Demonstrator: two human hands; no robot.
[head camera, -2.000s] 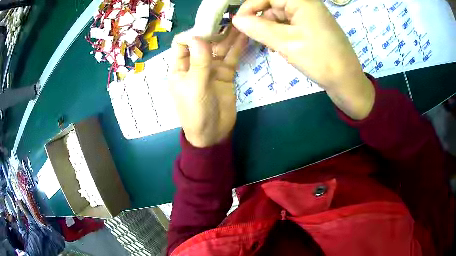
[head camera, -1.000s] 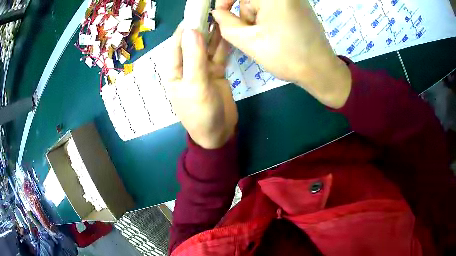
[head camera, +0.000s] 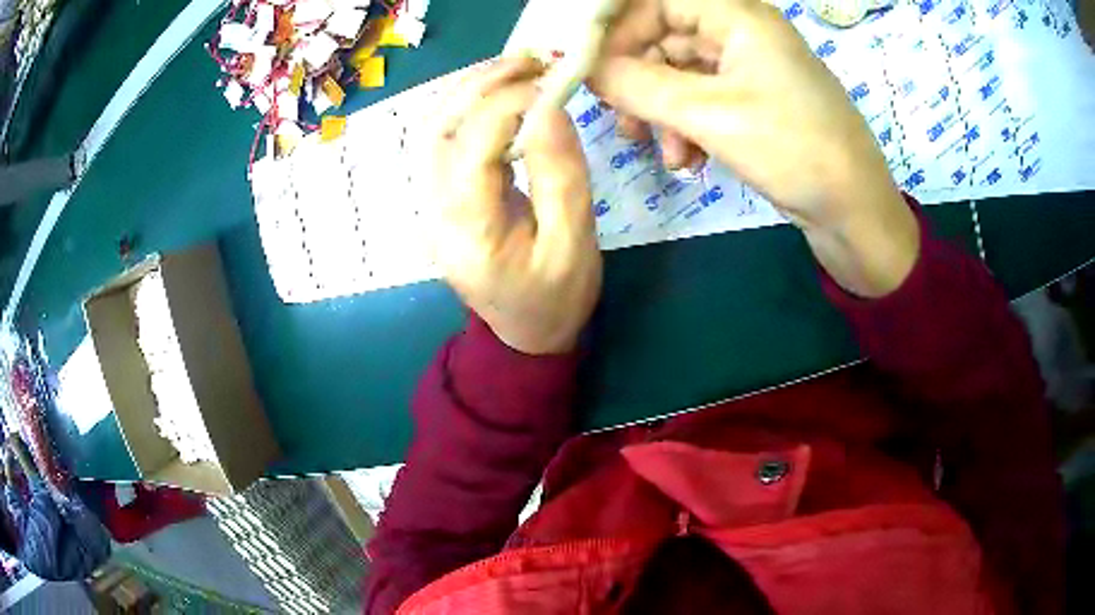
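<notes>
A cream plastic housing (head camera: 562, 75) is held up near the top edge of the view, seen nearly edge-on. My left hand (head camera: 519, 204) grips its lower left side between thumb and fingers. My right hand (head camera: 757, 120) holds its upper right side. The inside of the housing and any component in it are hidden. The adhesive pad sheet (head camera: 769, 204) lies under both hands, its left part plain white and its right part printed with blue marks.
A tangled pile of wired components (head camera: 315, 48) lies beyond the sheet at upper left. An open cardboard box (head camera: 216, 360) with white scraps stands at left. Another cream housing (head camera: 844, 10) shows at the top edge. A striped item lies below the bench edge.
The housing has turned edge-on, and its cutout with the dark part no longer shows. My left fingers have bent around it; my right hand has shifted onto its upper end.
</notes>
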